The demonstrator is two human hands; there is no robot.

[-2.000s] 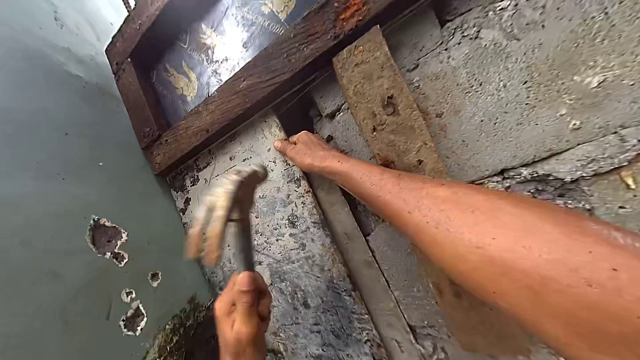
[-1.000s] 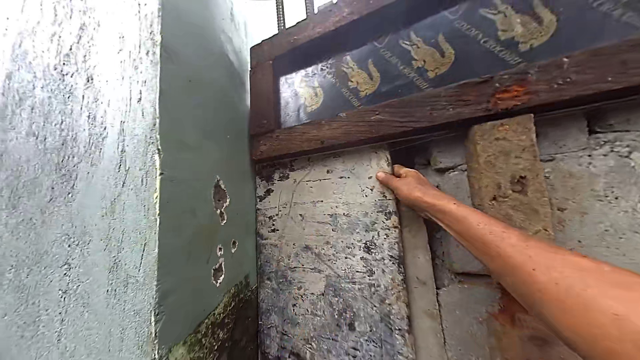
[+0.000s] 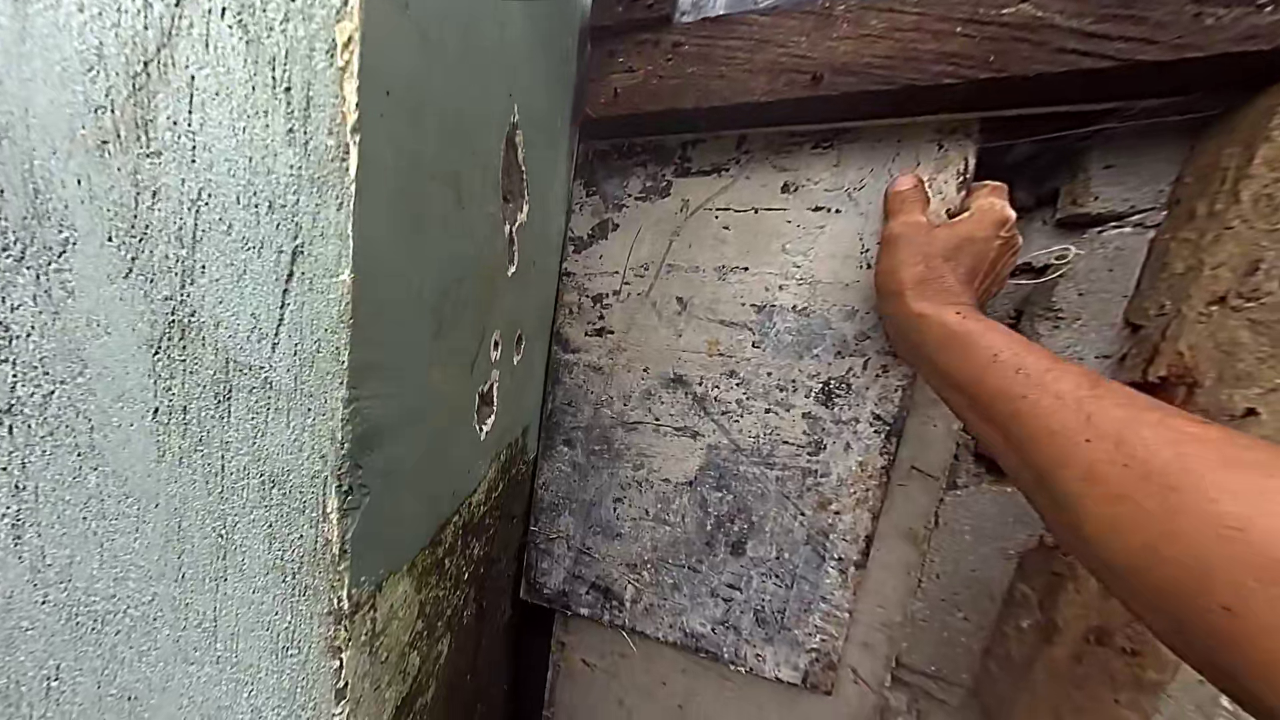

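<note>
My right hand (image 3: pixel 945 240) grips the upper right edge of a worn, paint-stained wooden board (image 3: pixel 720 400), thumb on its face and fingers curled round the edge. The board stands slightly tilted, its top just under a dark wooden beam (image 3: pixel 900 60) and its left edge close to the green wall. My left hand is out of view, and no hammer is visible now.
At left stands a green plastered wall (image 3: pixel 450 300) with a rough, lighter face (image 3: pixel 170 380) and several chipped holes. Behind the board are a grey panel (image 3: pixel 660 680) and grey blocks (image 3: pixel 1090 290). A rough brown timber (image 3: pixel 1220 270) leans at right. A thin looped string (image 3: pixel 1050 262) hangs beside my hand.
The hammer and my left hand, seen two seconds ago, have left the view. My right hand stays on the board's upper right edge. The view has shifted, and the board's lower edge now shows.
</note>
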